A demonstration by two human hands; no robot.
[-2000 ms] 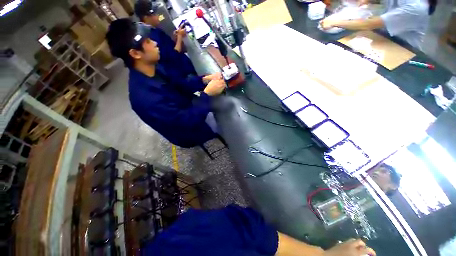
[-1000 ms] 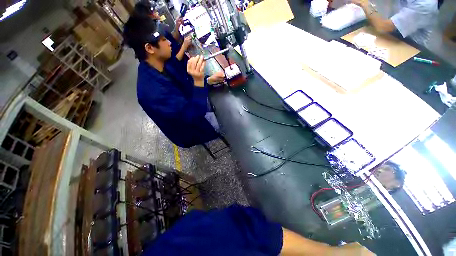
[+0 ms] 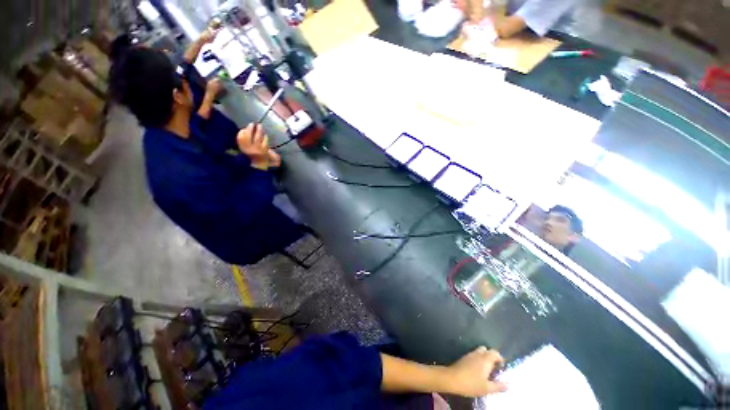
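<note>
My left hand [image 3: 480,373] reaches in from the bottom, bare below a dark blue sleeve. Its fingers are bent at the left edge of a whitish glossy pile of bags [image 3: 552,383], cut off by the bottom edge; I cannot tell whether they pinch one. My right hand is not in view. Several square floodlights [image 3: 457,182] lie face up in a row along the white sheet. The nearest lamp [image 3: 487,207] looks speckled, as if under clear plastic. Black cables [image 3: 400,235] trail left across the bench. A small fixture with red wire [image 3: 483,290] sits nearer me.
Glittering clear pieces [image 3: 524,282] lie beside the fixture. A metal rail [image 3: 608,300] and reflective panel run along the right. A person in dark blue [image 3: 200,176] is at a press, left. Another person's hands are at the top. A rack with dark lamps [image 3: 116,352] stands lower left.
The view has swung right, so the bench has shifted left in the picture. My left hand, at the bottom edge before, now shows more fully beside the bag pile, which has come into view.
</note>
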